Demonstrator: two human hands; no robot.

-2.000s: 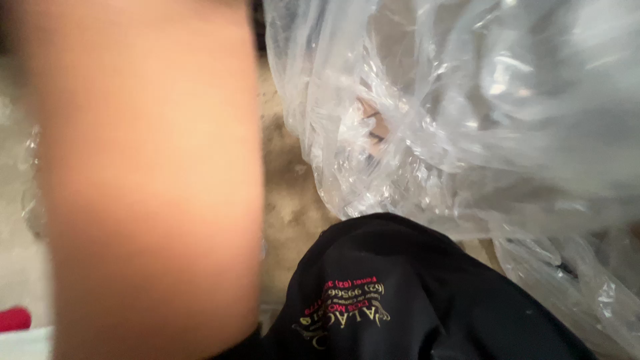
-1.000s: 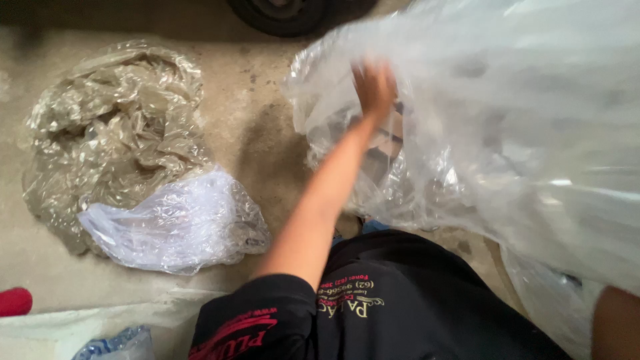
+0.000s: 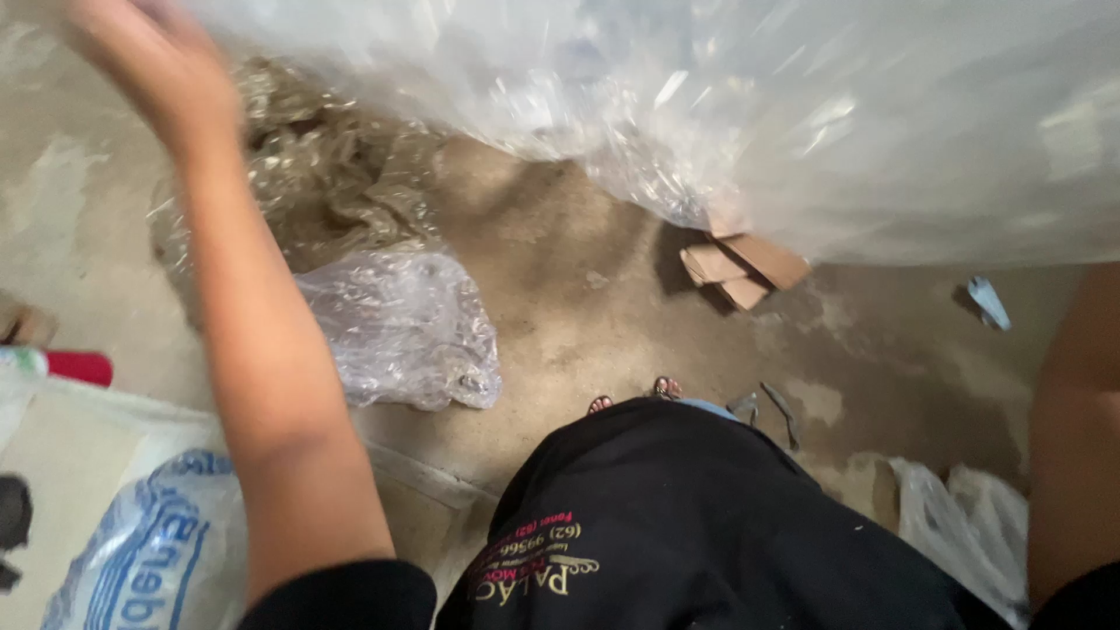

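Observation:
A large sheet of clear plastic film spreads across the top and upper right of the head view, blurred by motion. My left hand is at the upper left, beside the film's left edge; blur hides its fingers, and whether it grips the film cannot be told. The right forearm shows at the right edge, but my right hand is out of sight, behind the film or beyond the frame. Below the film's lower edge lie folded cardboard pieces on the concrete floor.
Crumpled brownish clear film and a clear plastic bag lie on the floor at left. A printed plastic bag is at lower left, a whitish bag at lower right. Dark strips and a small light-blue scrap lie nearer right.
My left hand, over the film near the cardboard a second ago, is now at the upper left. The film has moved up and left, and the cardboard lies uncovered. The view has shifted.

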